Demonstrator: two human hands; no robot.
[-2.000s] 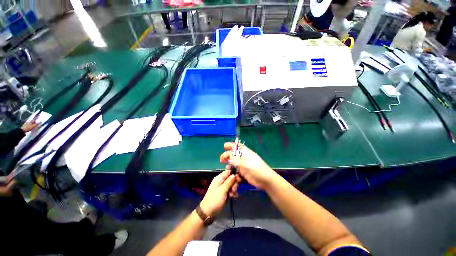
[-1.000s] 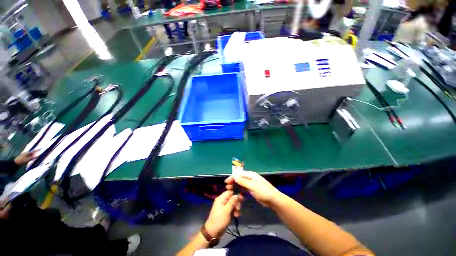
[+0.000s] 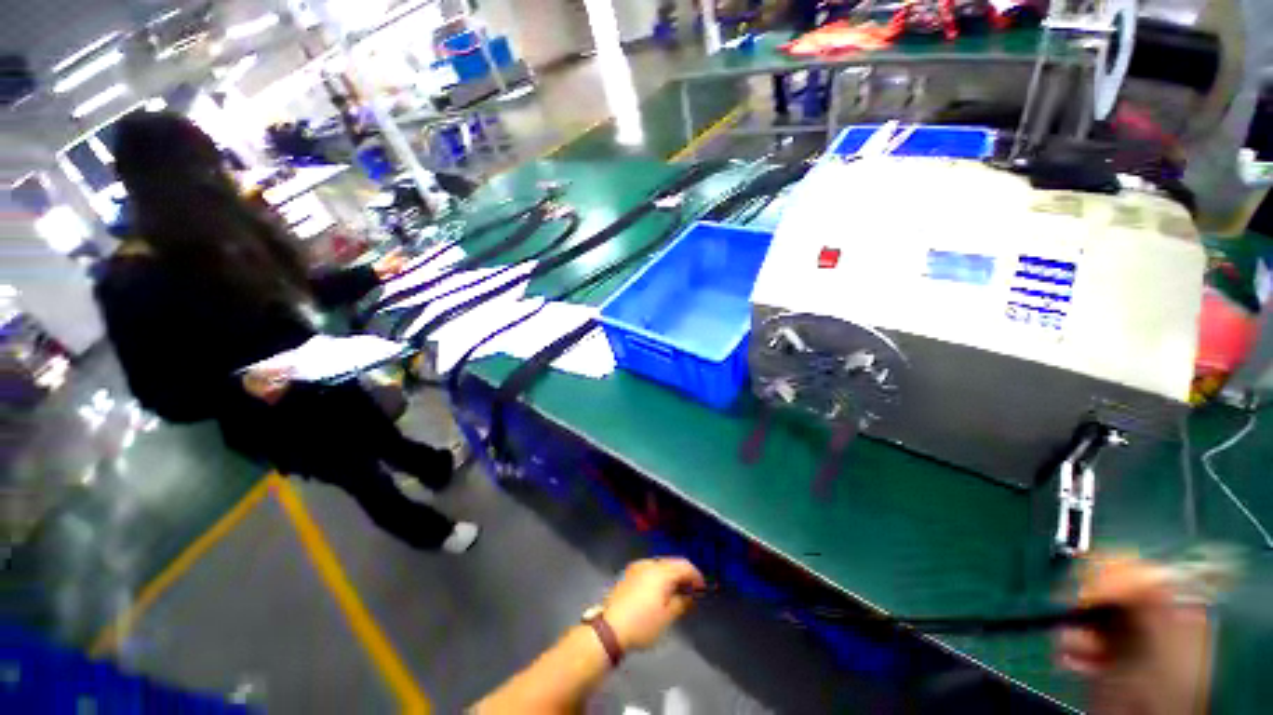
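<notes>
A black wire bundle point(image 3: 998, 623) runs roughly level between my hands, in front of the bench edge and partly over its green top. My right hand point(image 3: 1138, 631), blurred at the lower right, is closed around one part of it. Pale, blurred wire ends stick out beyond that hand. My left hand point(image 3: 653, 601), at lower centre with a wrist band, has its fingers closed at the bundle's other visible part. The strands close to my left hand are dark and hard to make out.
The off-white bench machine point(image 3: 977, 279) has a round front head point(image 3: 827, 366) and a side clamp point(image 3: 1076, 496). A blue bin point(image 3: 691, 310) stands left of it. Black cable bundles lie over paper sheets point(image 3: 538, 335) farther left. A person point(image 3: 210, 293) in dark clothes stands at that end holding papers.
My hands have moved from close together to far apart, the right one out to the right with the bundle stretched between them. The view has turned left, showing more of the person.
</notes>
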